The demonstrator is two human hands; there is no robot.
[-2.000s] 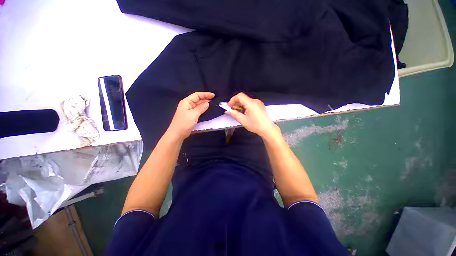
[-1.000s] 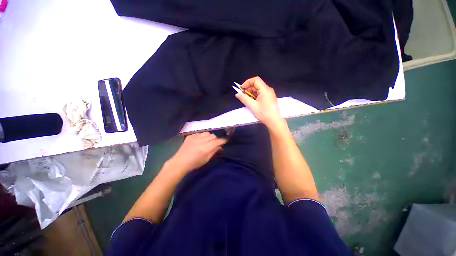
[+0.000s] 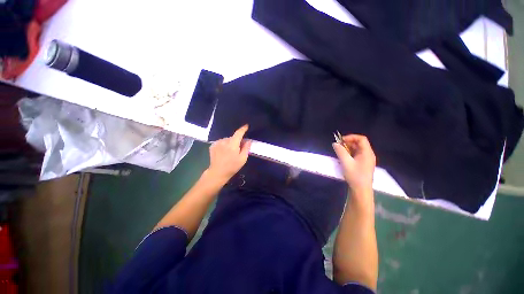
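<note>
A dark garment [image 3: 345, 97] lies spread over the white table, with a sleeve-like strip running across it. My right hand [image 3: 357, 159] holds small thread snips [image 3: 341, 141] over its front part, with the tips pointing up and left. My left hand [image 3: 228, 154] is at the table's front edge by the garment's left end, its index finger extended and nothing seen in it. Whether its fingertips touch the cloth is unclear.
A smartphone [image 3: 205, 98] lies left of the garment, beside faint pale scraps [image 3: 165, 102]. A black flask [image 3: 97, 69] lies on its side farther left. A crinkled plastic bag [image 3: 74, 138] hangs below the table's left edge. Reddish cloth [image 3: 31, 43] is at the far left.
The view has turned and shifted left, bringing the whole flask in. My left hand has risen from my lap to the table edge. My right hand still holds the snips over the garment.
</note>
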